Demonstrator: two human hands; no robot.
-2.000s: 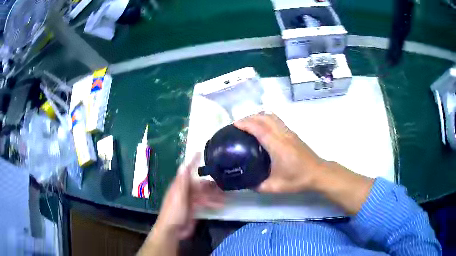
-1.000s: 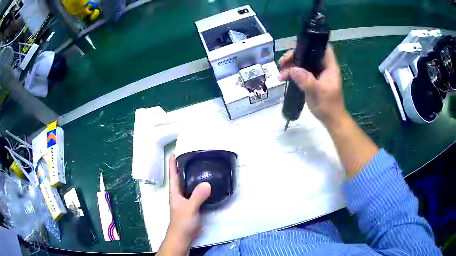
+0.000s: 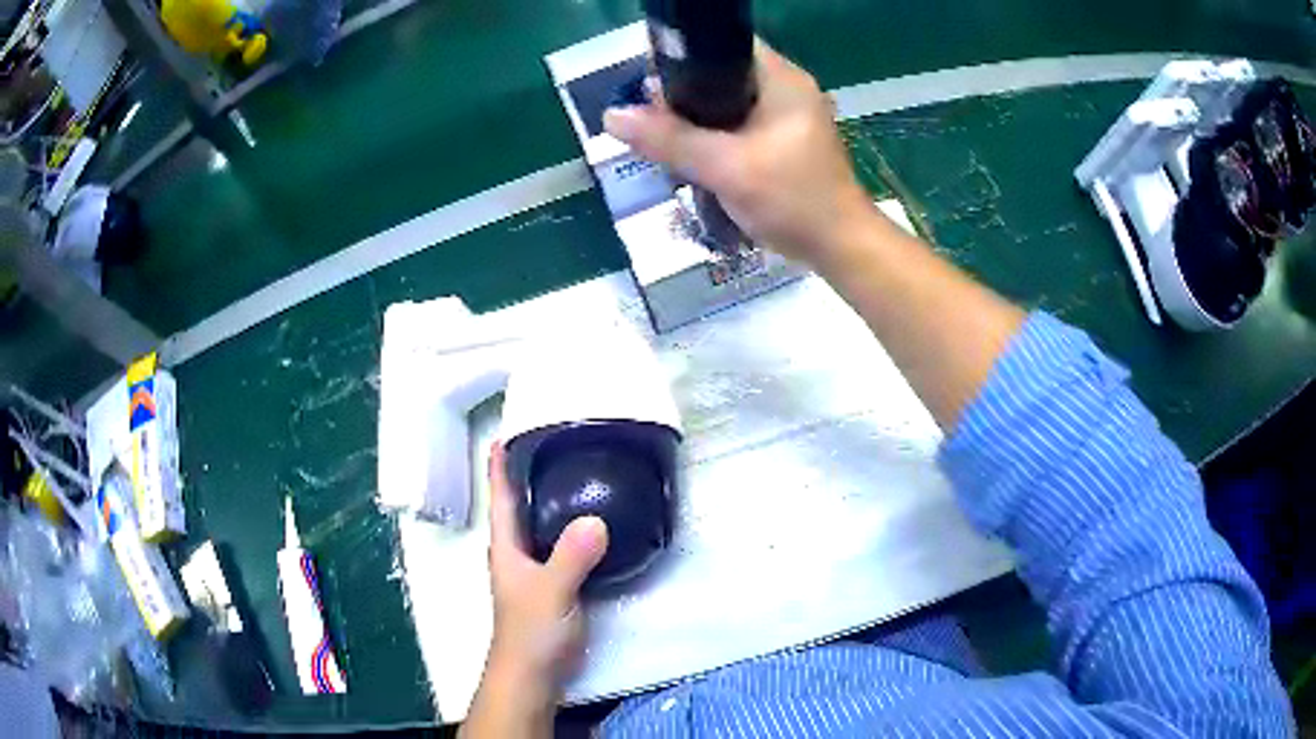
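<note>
A dome camera lies on the white mat [image 3: 808, 491], its white housing [image 3: 589, 378] towards the back and its black front module [image 3: 599, 498] towards me. The white bracket arm [image 3: 422, 412] extends to its left. My left hand [image 3: 541, 585] holds the black front, thumb on the dome. My right hand [image 3: 765, 152] is closed around the black electric screwdriver [image 3: 703, 65], over the screw boxes [image 3: 693, 282]. The screwdriver's lower end and bit are hidden by my hand or blurred over the front box.
Open camera units [image 3: 1205, 217] stand at the right. A glue tube [image 3: 306, 614], glue cartons [image 3: 142, 462] and crumpled plastic bags [image 3: 72, 578] lie at the left. Another camera unit [image 3: 98, 231] is at the far left. A pale strip [image 3: 361, 267] crosses the green bench.
My right hand has moved the screwdriver left and back, from above the mat to over the screw boxes. My left hand stays on the black front.
</note>
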